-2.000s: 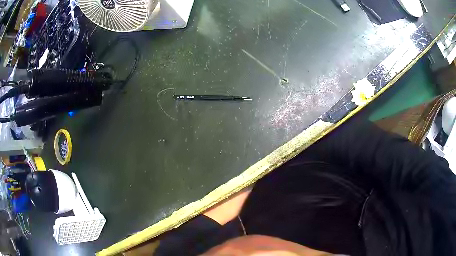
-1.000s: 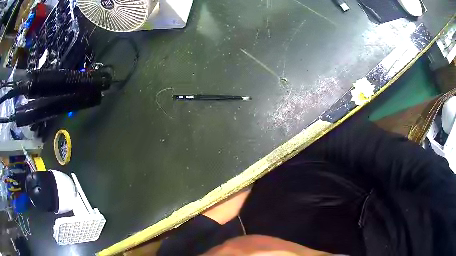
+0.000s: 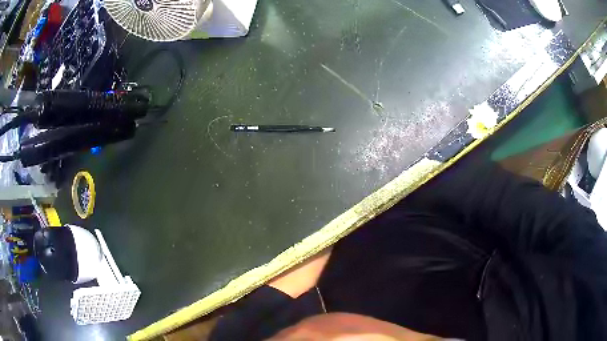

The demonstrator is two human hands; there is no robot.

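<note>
A thin black tweezers or pen-like tool (image 3: 283, 129) lies alone on the dark green-grey bench top (image 3: 266, 180), its pale lettering at the left end and its silvery tip at the right. Neither my left hand nor my right hand is in view. Some bare skin shows below the bench edge at the bottom, between black clothing; I cannot tell a hand there. A white computer mouse (image 3: 548, 8) is cut off by the top edge at the right, on a dark pad (image 3: 512, 13).
A cream fan (image 3: 156, 16) stands at the upper left. Two black handles (image 3: 86, 110) with cables lie at the left, above a yellow tape roll (image 3: 83, 194) and a white device with a black head (image 3: 83, 253). A small black stick (image 3: 455, 6) is near the pad. The bench's yellowish edge (image 3: 319, 240) runs diagonally.
</note>
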